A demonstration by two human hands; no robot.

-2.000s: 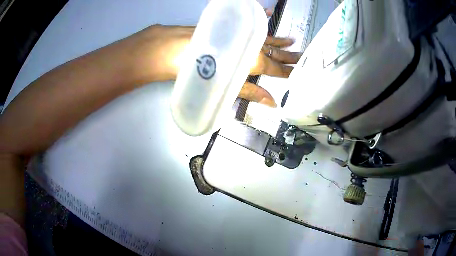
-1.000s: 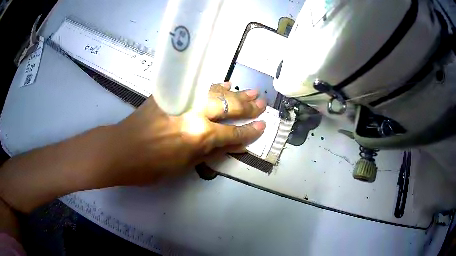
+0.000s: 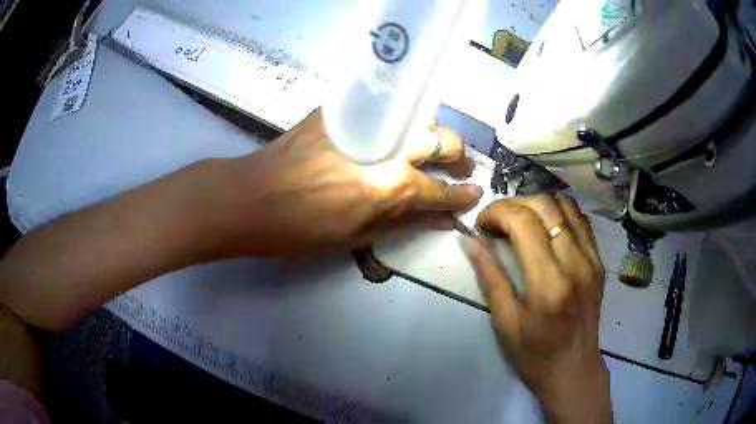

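Observation:
A white marked template strip [image 3: 203, 65] with handwriting lies diagonally from the upper left toward the needle area. A dark ribbed strip [image 3: 222, 109] shows along its lower edge. My left hand [image 3: 373, 195] lies flat over the strips with its fingertips close to the presser foot [image 3: 507, 175]; the lamp hides part of it. My right hand [image 3: 543, 273] is just right of it, thumb and fingers closing at the end of the work. A small dark bit of the strip shows between my hands. The right fingertips partly hide what they pinch.
The white sewing machine head [image 3: 622, 99] fills the upper right, with a ridged knob [image 3: 636, 269] below it. Black snips [image 3: 673, 305] lie right of my right hand. A translucent lamp [image 3: 390, 91] hangs above my left hand. A paper ticket [image 3: 75, 81] lies at the upper left.
My right hand has come into view at the presser foot. My left hand, first at the far side of the table, came nearer and now rests slightly further right than one second ago.

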